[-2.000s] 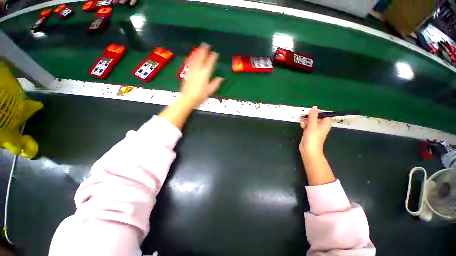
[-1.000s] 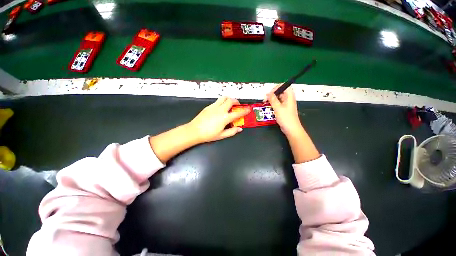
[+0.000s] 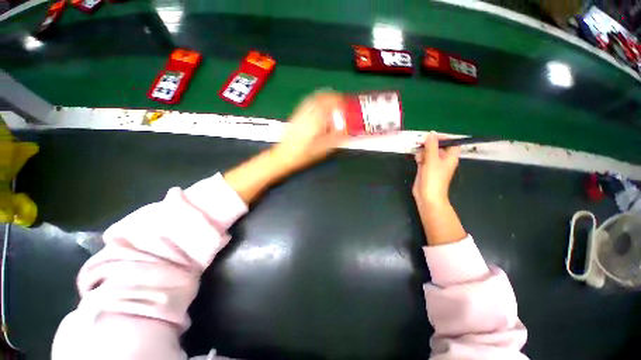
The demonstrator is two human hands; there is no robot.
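Observation:
My left hand [image 3: 313, 126] is blurred and holds a red plastic unit [image 3: 372, 114] by its left end, over the near edge of the green belt. The unit's pale panel with dark marks faces up at its right end; its left end is hidden by my fingers. My right hand [image 3: 437, 165] holds a thin black hand tool [image 3: 467, 141] over the white belt edge rail, the tool pointing right. It is apart from the unit.
Two red units [image 3: 175, 76] lie slanted on the green belt [image 3: 309, 67] at left, two more [image 3: 383, 60] at right, others far left. The white rail [image 3: 225, 127] borders the dark bench. A white fan [image 3: 618, 246] stands right, yellow fan parts [image 3: 15, 179] left.
My left hand has lifted the red unit from the bench and moved it forward to the belt. My right hand has moved right, away from the unit, and the tool has tipped from slanted to nearly level.

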